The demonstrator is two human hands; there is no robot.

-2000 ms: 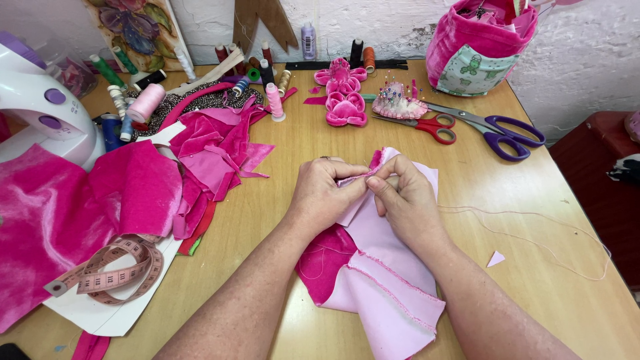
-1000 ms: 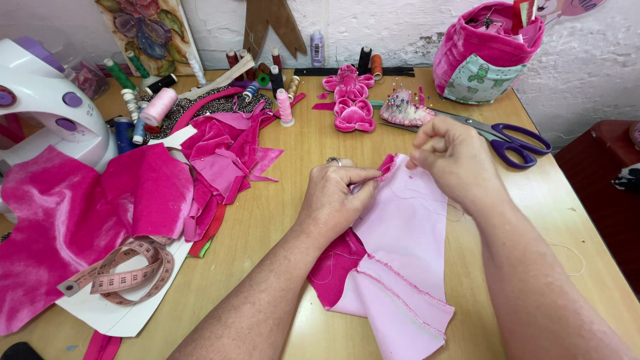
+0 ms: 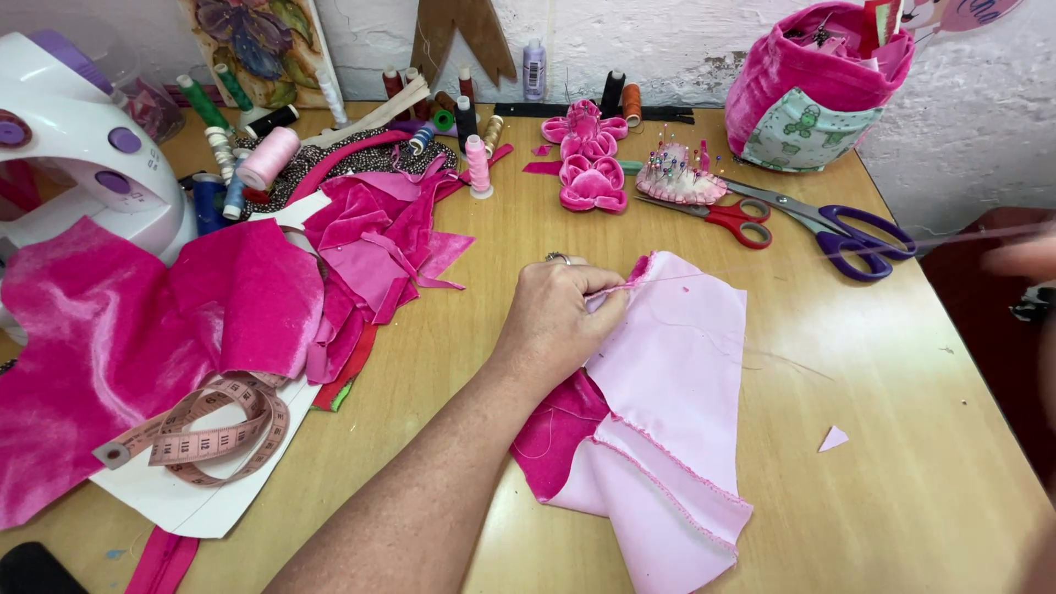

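Note:
My left hand (image 3: 569,318) pinches the top edge of a folded piece of pink velvet fabric, its pale pink wrong side (image 3: 685,355) facing up and bright pink velvet (image 3: 557,445) showing at the left. Stitching lines run along its seams. A thin pink thread (image 3: 792,262) stretches from the pinched edge to the right. My right hand (image 3: 1023,257) is blurred and mostly cut off at the right edge of the view, by the far end of that thread; its fingertips and any needle cannot be made out.
Red-handled scissors (image 3: 738,221), purple-handled scissors (image 3: 862,239) and a pincushion (image 3: 681,177) lie behind the fabric. At left are a sewing machine (image 3: 91,148), velvet pieces (image 3: 247,305) and a coiled measuring tape (image 3: 219,433). Thread spools (image 3: 477,165) and a velvet basket (image 3: 813,91) stand at the back.
My right hand has moved from the fabric's edge out to the far right, and the thread is now stretched. My left hand has kept its hold on the fabric.

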